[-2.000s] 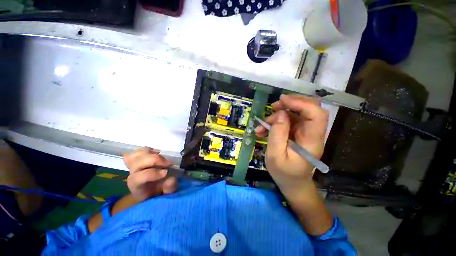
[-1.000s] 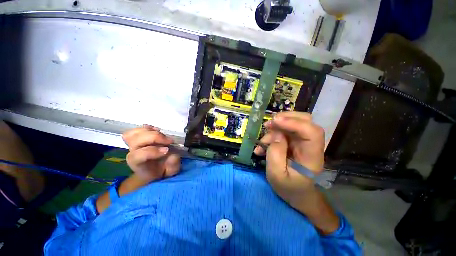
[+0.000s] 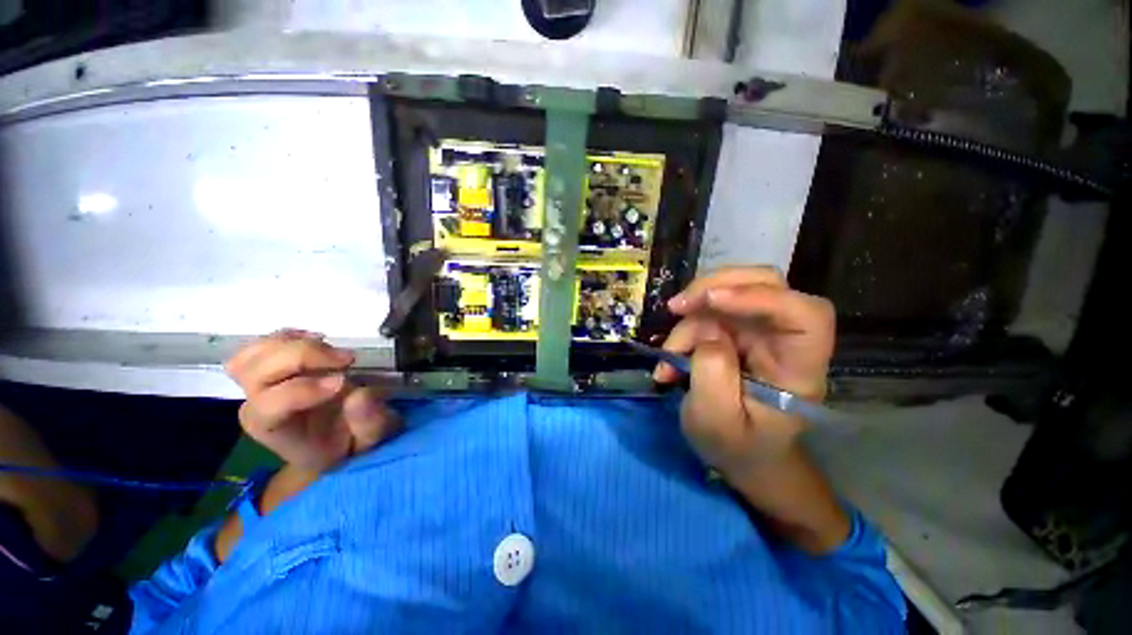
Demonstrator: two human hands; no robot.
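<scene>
A black square pallet lies on the rails in front of me. It holds two yellow-edged circuit boards, an upper one and a lower one. A green hold-down bar runs across the pallet over both boards. My right hand holds grey tweezers at the pallet's lower right, their tip near the lower board's right corner. My left hand is by the near rail, left of the pallet, fingers curled, with no object visible in it.
Conveyor rails run along the far side and the near side. A dark chain and a brown speckled section are at the right. A dark round object is at the top edge. Another person's arm shows at the lower left.
The view has shifted, so the pallet appears further left and more level. My right hand with the tweezers has moved from the bar to the lower board's right corner. The boards' right parts are now uncovered.
</scene>
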